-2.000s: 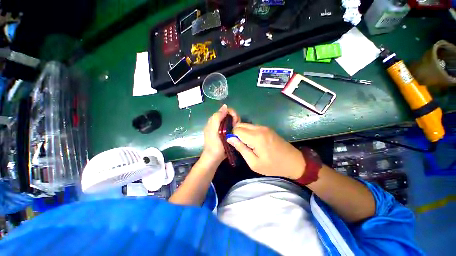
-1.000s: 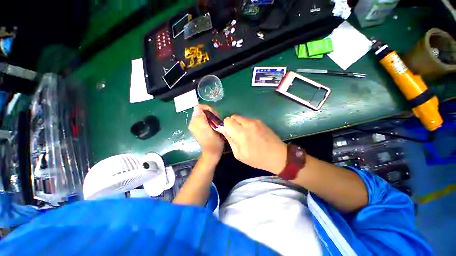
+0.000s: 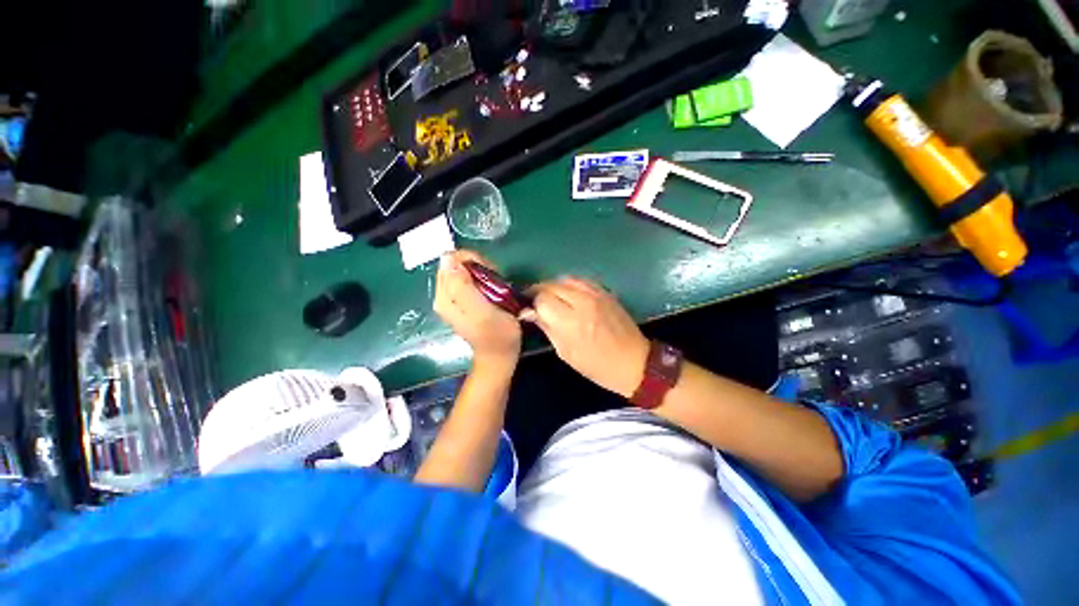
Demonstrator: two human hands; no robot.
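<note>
A small dark red phone unit (image 3: 496, 288) is held between my hands, just in front of the bench's near edge. My left hand (image 3: 476, 313) grips it from the left. The fingertips of my right hand (image 3: 586, 331) pinch its near right end. Its inner side is hidden by my fingers. A front frame (image 3: 645, 201) with a red edge and a large opening lies on the green bench. A battery (image 3: 609, 174) with a white and blue label lies beside it.
Behind lie a clear round cup (image 3: 479, 210), tweezers (image 3: 757, 156), green pads (image 3: 714, 103) and a black parts tray (image 3: 568, 118). A yellow-orange screwdriver (image 3: 941, 178) rests at right. A white fan (image 3: 290, 417) and a dark round object (image 3: 337, 309) are at left.
The phone unit has turned from near upright to slanted, and both hands have moved slightly left. The blue bit seen earlier at my right fingertips no longer shows. The view has shifted.
</note>
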